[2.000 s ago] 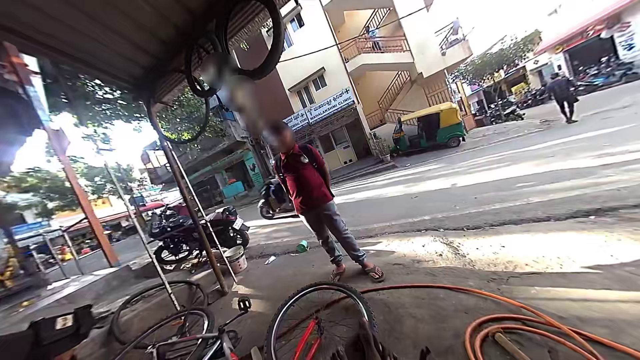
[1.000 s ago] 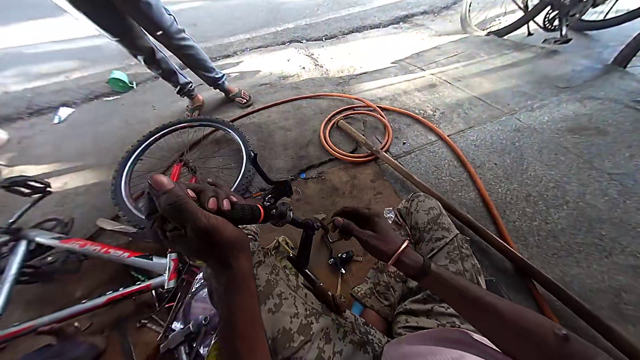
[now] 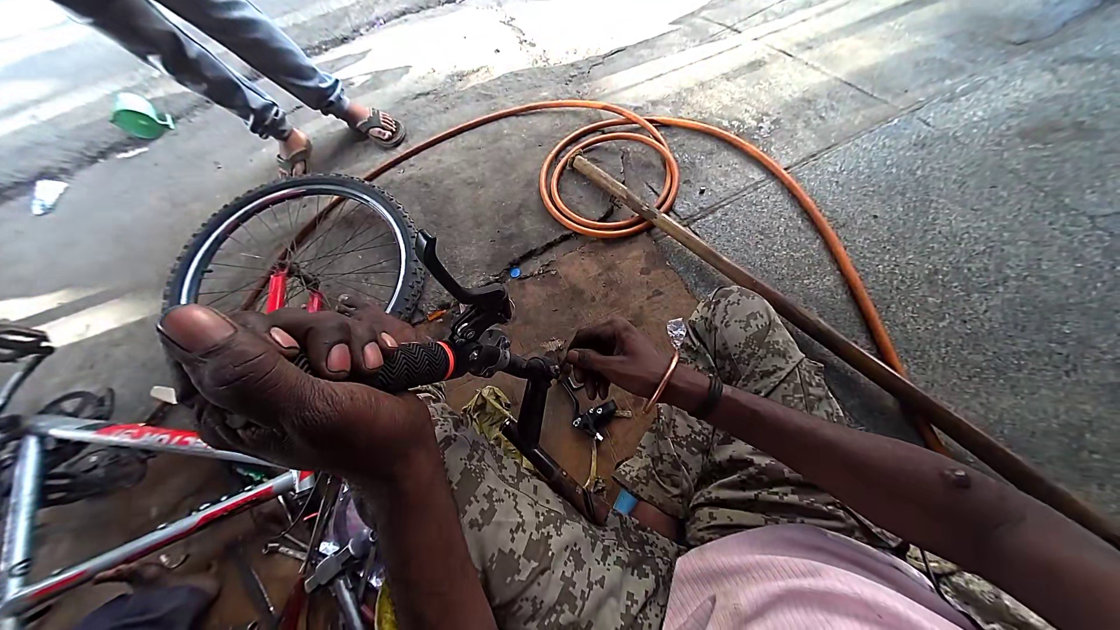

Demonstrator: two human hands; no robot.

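Note:
My left hand (image 3: 297,376) is wrapped around the black rubber handlebar grip (image 3: 411,365) of a bicycle handlebar. A black brake lever (image 3: 464,293) is clamped just inboard of that grip. The stem (image 3: 532,411) runs down from the bar between my legs. At the stem's clamp, my right hand (image 3: 612,354) has its fingers bent close to the bolt area; a thin dark tool, perhaps a hex key, shows just under them. Another black brake lever part (image 3: 597,418) lies on the brown board below my right hand.
A bicycle wheel (image 3: 297,236) in a red fork lies ahead on the left. A silver and red bicycle frame (image 3: 157,437) is at lower left, near scattered tools. An orange hose (image 3: 814,210) and a wooden pole (image 3: 752,280) cross the ground on the right. A person's sandalled feet (image 3: 341,131) stand beyond the wheel.
The view has swung down from the street to the ground since the earliest frame. Over the last second both hands have stayed at the handlebar and stem.

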